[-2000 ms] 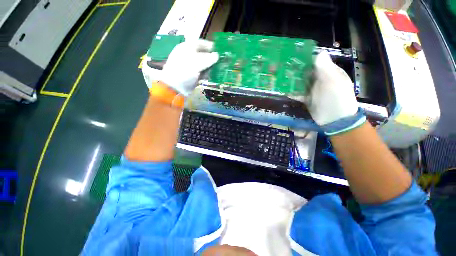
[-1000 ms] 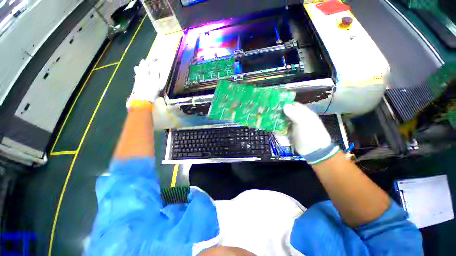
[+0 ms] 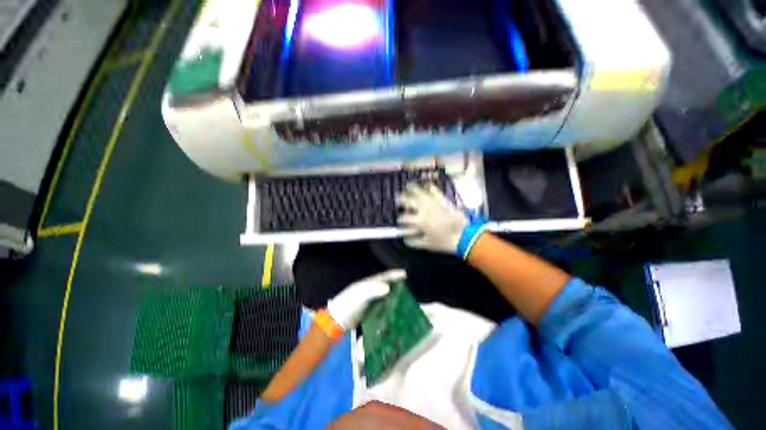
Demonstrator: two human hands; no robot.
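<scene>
My left hand [image 3: 363,300], in a white glove with an orange wrist band, holds a green circuit board [image 3: 390,333] by its upper edge, tilted over my lap. My right hand [image 3: 431,220], gloved with a blue band, lies over the right part of the black keyboard [image 3: 323,202] and holds nothing; its fingertips are blurred. The AOI machine [image 3: 201,138] stands behind the keyboard with its dark glossy cover [image 3: 445,46] shut, reflecting white and blue light.
Racks of upright green boards [image 3: 172,332] stand at lower left. A small green board or pad [image 3: 196,72] lies on the machine's left corner. A dark mouse [image 3: 527,181] lies right of the keyboard. A clipboard [image 3: 695,301] is at right.
The board has passed from my right hand to my left and come down to my lap. My right hand has moved onto the keyboard. The machine's open top is now covered.
</scene>
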